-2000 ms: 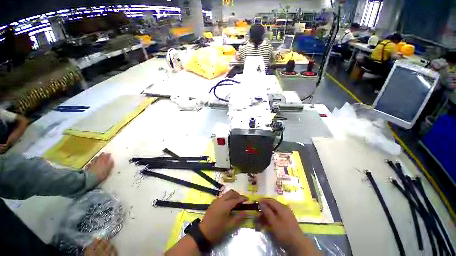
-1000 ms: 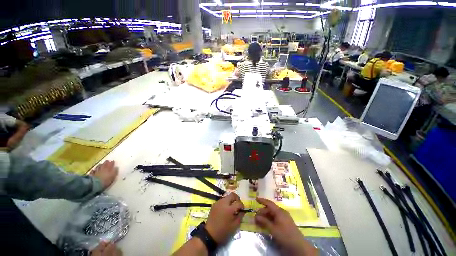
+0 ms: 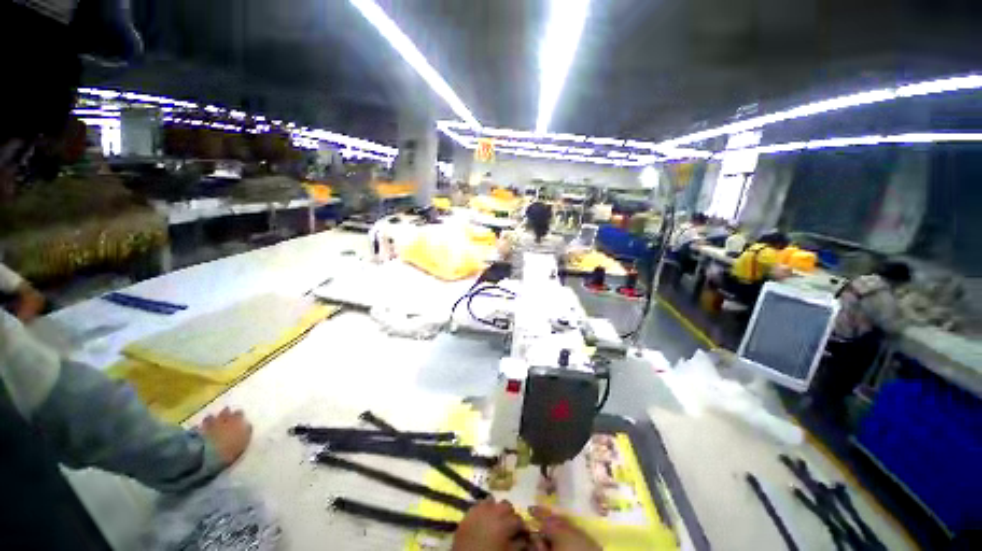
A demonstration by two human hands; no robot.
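Observation:
My left hand (image 3: 490, 525) and my right hand (image 3: 562, 530) are close together at the bottom edge, partly cut off, below the machine head. A small dark piece, hard to make out, is held between their fingers. The white sewing machine (image 3: 562, 404) with its dark square head cover stands just beyond them. The yellow panel with a printed area (image 3: 635, 490) lies under the head. Several black webbing straps (image 3: 398, 468) lie left of the machine, some reaching onto the yellow panel.
More black straps (image 3: 824, 500) lie on the right. Another person's hand (image 3: 227, 435) rests on the table at left, near a clear bag of hardware (image 3: 221, 524). Yellow-edged boards (image 3: 215, 361) lie beyond. A control screen (image 3: 789, 335) and crumpled clear plastic (image 3: 732, 393) are at right.
The view has tilted up, so the table and my hands sit lower in the picture. My hands have come closer together around the small piece.

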